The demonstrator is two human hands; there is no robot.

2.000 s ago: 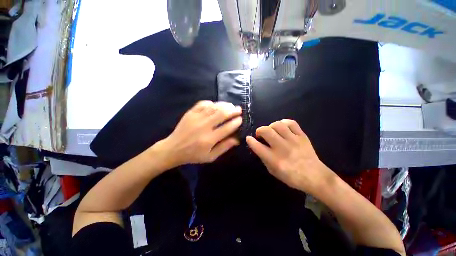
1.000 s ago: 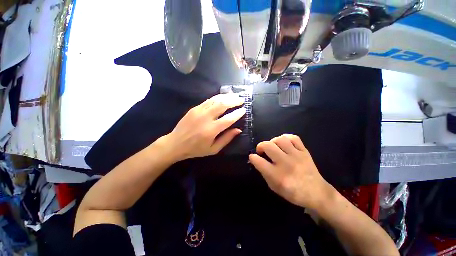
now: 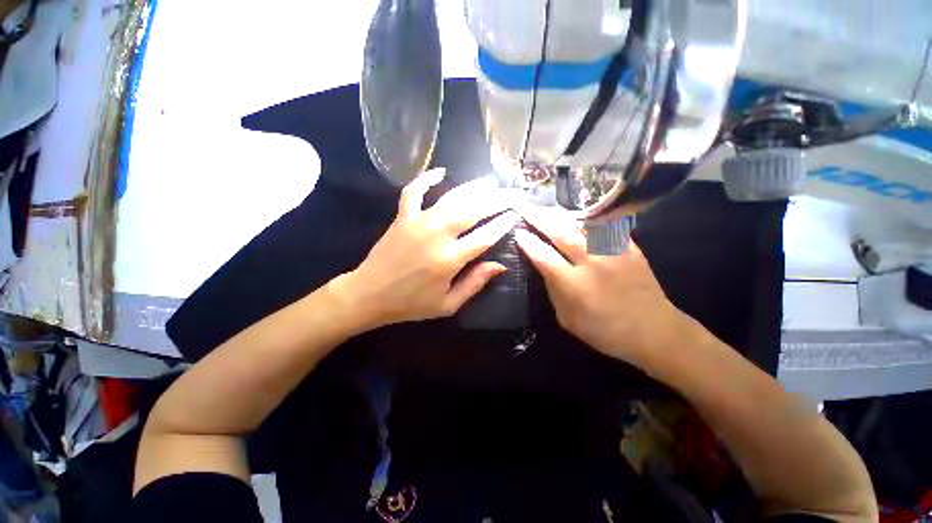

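Note:
A large black garment panel (image 3: 378, 220) with a rounded cutout at its left lies flat on the white machine table. A small black pocket piece (image 3: 495, 301) with a ridged strip along its right side lies on it between my hands. My left hand (image 3: 434, 250) rests on the panel and the piece, fingers spread, fingertips by the needle area. My right hand (image 3: 603, 286) has its fingertips close to the needle area from the right, partly under the machine head. Glare and the head hide the presser foot, and whether my fingers grip cloth is unclear.
The white sewing machine head (image 3: 572, 92) fills the upper middle. A translucent grey oval guard (image 3: 402, 92) hangs at its left. A ribbed grey knob (image 3: 610, 236) is beside my right hand, and the tension dial (image 3: 764, 174) is higher right. Scraps (image 3: 72, 393) heap at lower left.
My right hand has moved up from the lower part of the strip to the needle area. The pocket piece's lower part now shows below my left hand. The machine head appears larger and lower in view.

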